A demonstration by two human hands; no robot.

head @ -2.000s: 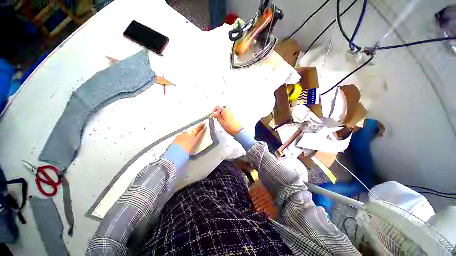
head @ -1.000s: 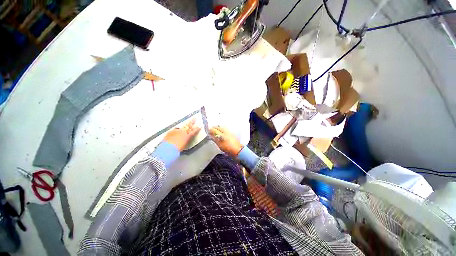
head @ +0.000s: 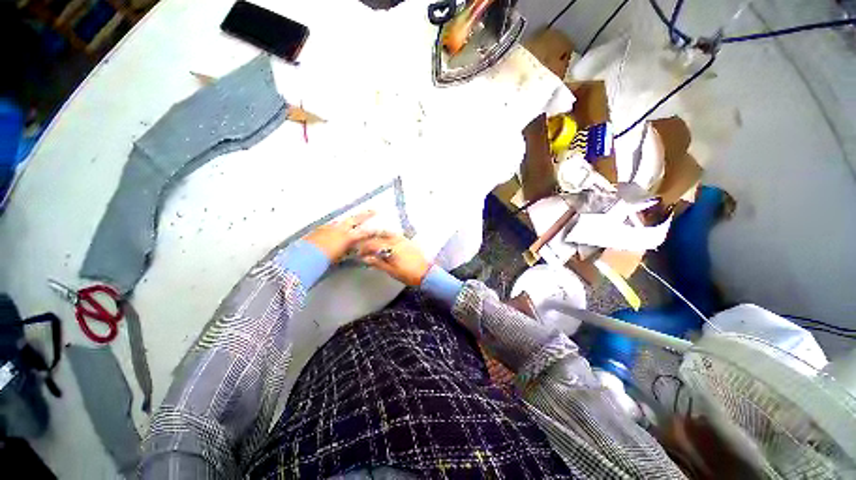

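A white curved template (head: 383, 208) lies on a curved grey cloth piece (head: 404, 214), whose grey border shows around its pointed end. My left hand (head: 340, 236) lies flat on the template, fingers a little apart. My right hand (head: 399, 257) is beside it at the lower edge, its fingertips close to or touching my left hand. A thin pen in the right fingers cannot be made out. My sleeves hide the near part of the template and cloth.
Larger grey cloth (head: 158, 161) lies beyond to the left. Red-handled scissors (head: 98, 313), a grey strip (head: 139, 361) and another grey piece (head: 101, 398) lie far left. A phone (head: 265, 30) and iron (head: 477, 42) are at the back. Scrap boxes (head: 587, 103) and a fan (head: 751, 398) are right.
My right hand has moved from the template's pointed end down and left along its near edge to my left hand. My left hand has slid slightly left. The view has shifted a little.
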